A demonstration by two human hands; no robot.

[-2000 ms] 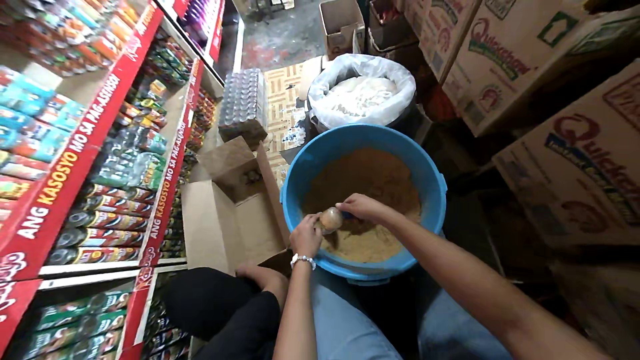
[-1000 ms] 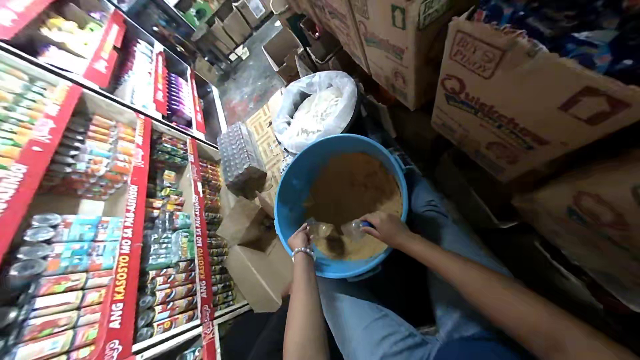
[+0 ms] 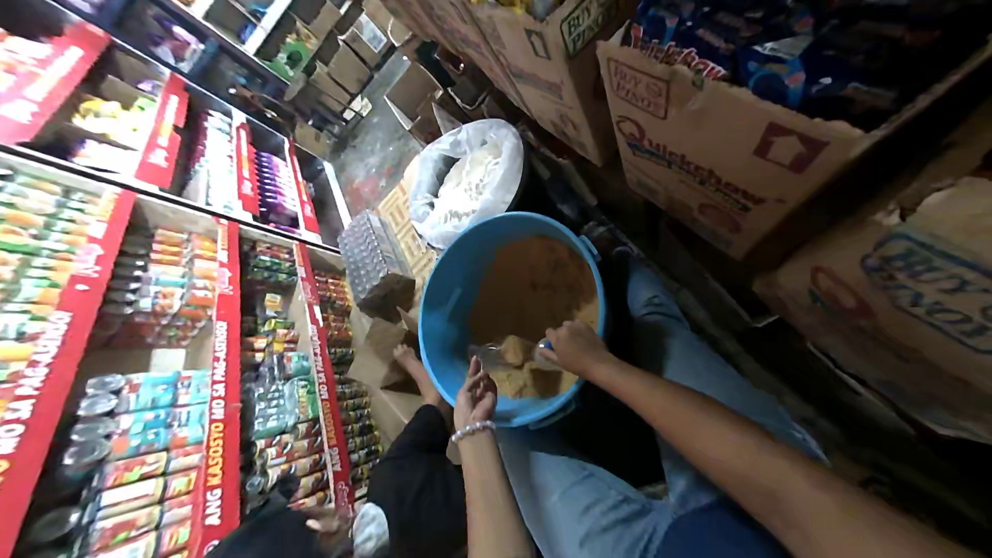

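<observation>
A blue plastic bucket stands between my knees, part filled with a brown granular substance that looks like brown sugar. My right hand grips the blue handle of a scoop inside the bucket's near part. My left hand, with a beaded bracelet on the wrist, is at the bucket's near left rim and holds a clear plastic bag by its edge. A lump of the brown substance lies between the bag and the scoop; whether it is in the bag or on the scoop, I cannot tell.
Beyond the bucket stands a container lined with clear plastic, holding white contents. Cardboard boxes line the right side. Shelves of packaged goods fill the left. A wrapped pack lies beside the bucket. Another person's dark-clothed leg is close at left.
The view has swung, showing more of the shelves and boxes. My hands, close together over the bucket two seconds ago, are now farther apart.
</observation>
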